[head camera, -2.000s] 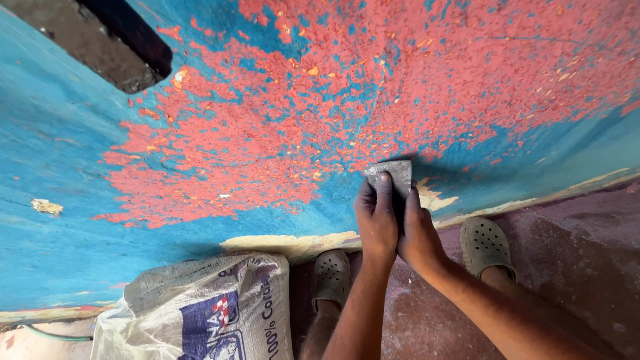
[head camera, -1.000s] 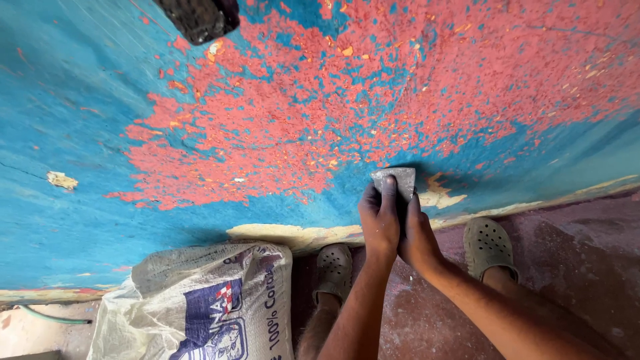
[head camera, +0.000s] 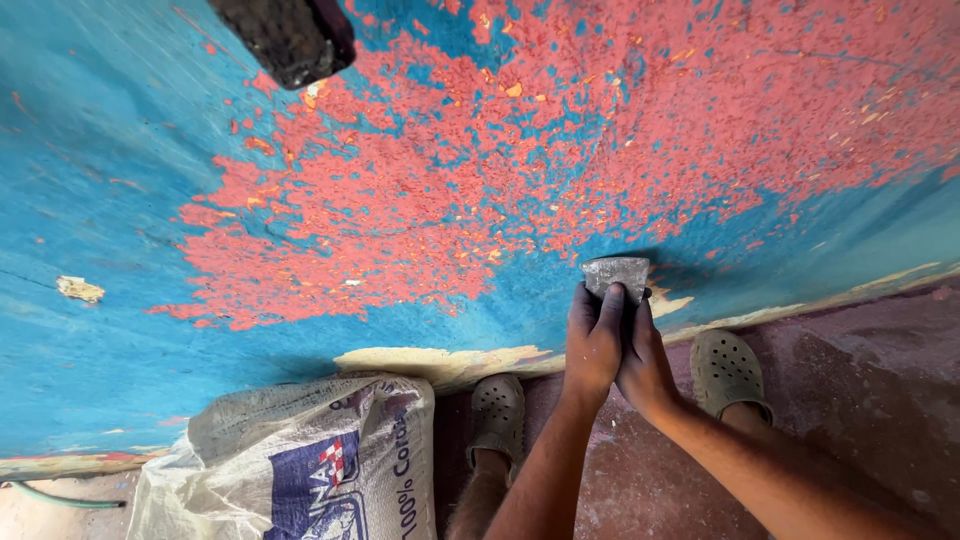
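Note:
Both my hands grip one metal scraper blade (head camera: 616, 276) low on the painted wall (head camera: 525, 300). My left hand (head camera: 596, 337) is on its left side, a thumb lying over the blade's face. Close against it, my right hand (head camera: 646, 360) holds the scraper's lower right part; the fingers behind are hidden. The blade's wide edge points up at the blue paint, just below a large patch of flaking red paint (head camera: 390, 202). Small orange and cream spots show within the red.
A woven plastic sack (head camera: 300, 457) bearing print leans by the wall at lower left. My feet in clogs (head camera: 498, 412) stand on the reddish floor (head camera: 637, 465). A green hose (head camera: 67, 501) lies at far left. A dark, blocky object (head camera: 289, 37) juts in at the top.
The dark object at the top has shifted against the wall behind it. My hands keep the scraper at nearly the same low place on the wall.

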